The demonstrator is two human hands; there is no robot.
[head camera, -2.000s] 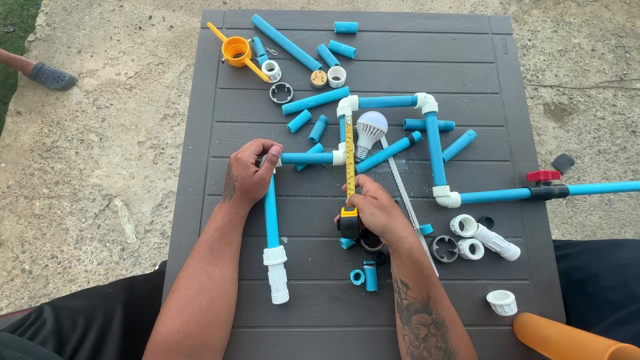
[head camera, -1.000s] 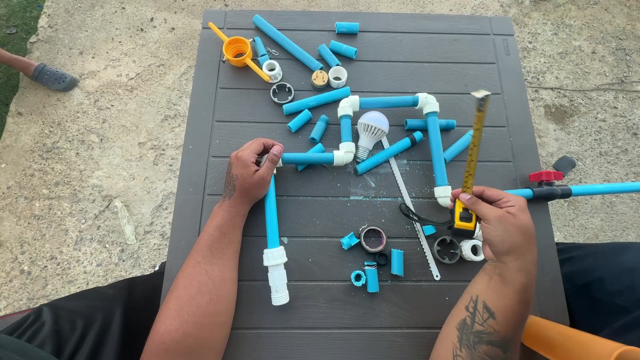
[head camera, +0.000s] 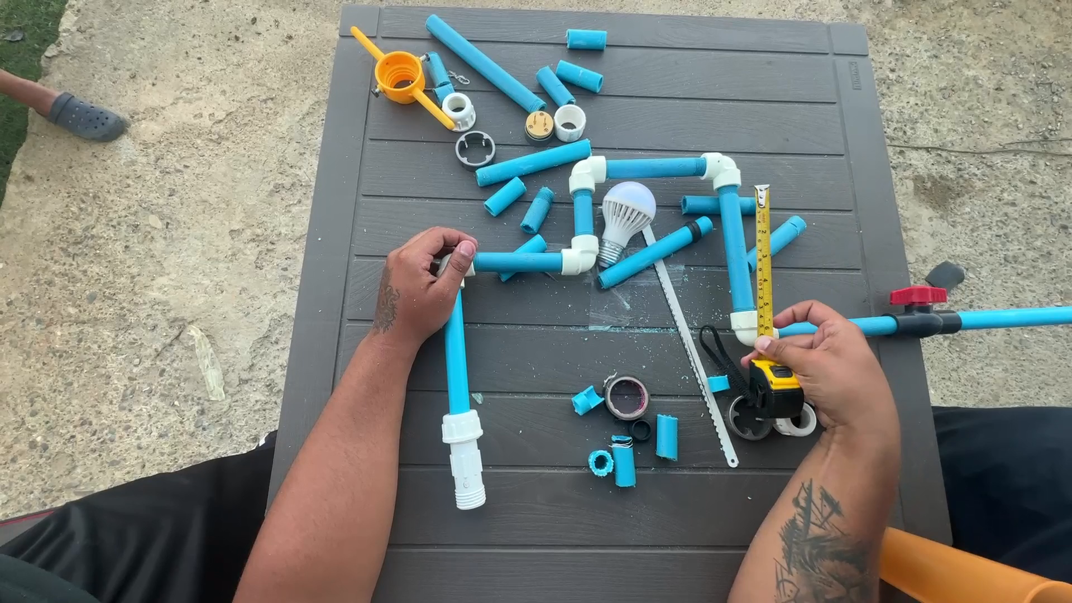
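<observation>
My left hand [head camera: 427, 280] grips the white elbow fitting at the left corner of a blue PVC pipe assembly, its fingers hiding most of that elbow. From there one blue pipe [head camera: 456, 352] runs down to a white threaded fitting [head camera: 464, 461], and another [head camera: 519, 262] runs right to a white elbow [head camera: 579, 254]. My right hand [head camera: 825, 360] holds a yellow and black tape measure [head camera: 775, 387]. Its short extended blade [head camera: 763, 260] lies alongside the right-hand upright blue pipe [head camera: 737, 251], with the metal hook end near the upper right elbow [head camera: 721, 170].
An LED bulb [head camera: 628, 213], a hacksaw blade [head camera: 687, 335] and several blue pipe offcuts lie around the assembly. A red-handled valve [head camera: 919, 296] sits at the table's right edge. An orange pipe-threading tool [head camera: 400, 78] is at upper left. A person's foot in a clog [head camera: 86, 117] shows far left.
My right hand with the tape measure has moved from the middle upright pipe to the right-hand one. The left hand has stayed on its elbow.
</observation>
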